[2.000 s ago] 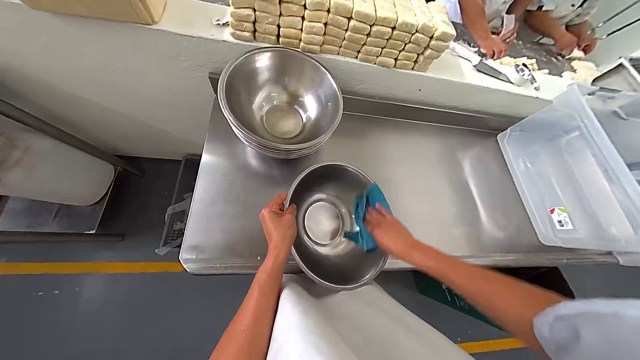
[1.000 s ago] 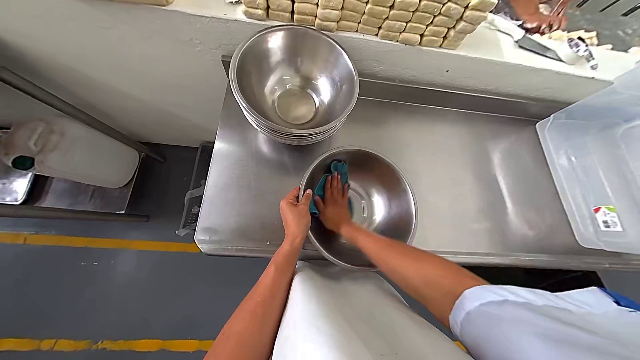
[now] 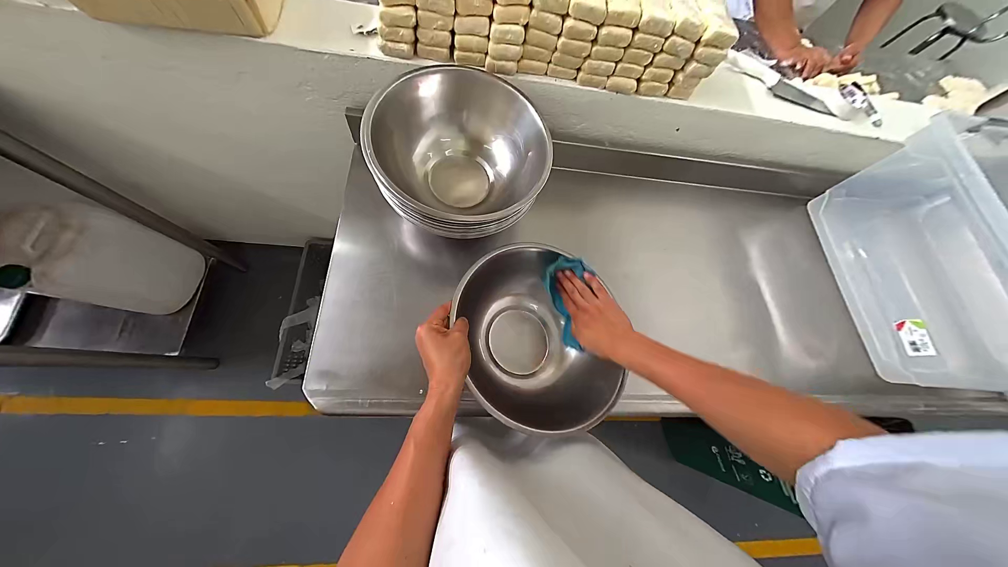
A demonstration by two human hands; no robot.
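A stainless steel mixing bowl [image 3: 517, 394] sits at the front edge of the steel table, its opening facing up. My left hand [image 3: 443, 346] grips its left rim, thumb over the edge. My right hand [image 3: 592, 315] presses a blue cloth [image 3: 568, 272] against the inner wall at the bowl's upper right; the cloth shows around the fingers and under the palm. Just behind stands a stack of several similar steel bowls [image 3: 459, 177], touched by neither hand.
The steel table [image 3: 693, 252] bears a clear plastic bin [image 3: 874, 276] at its right end. Above runs a white ledge with stacked dough pieces [image 3: 543, 39] and a knife [image 3: 799, 96]. A co-worker's hands [image 3: 819, 59] work beyond it. A white container [image 3: 102, 260] stands lower left.
My right hand and the blue cloth have moved from the left inner side of the bowl to its upper right side. My left hand stays on the left rim.
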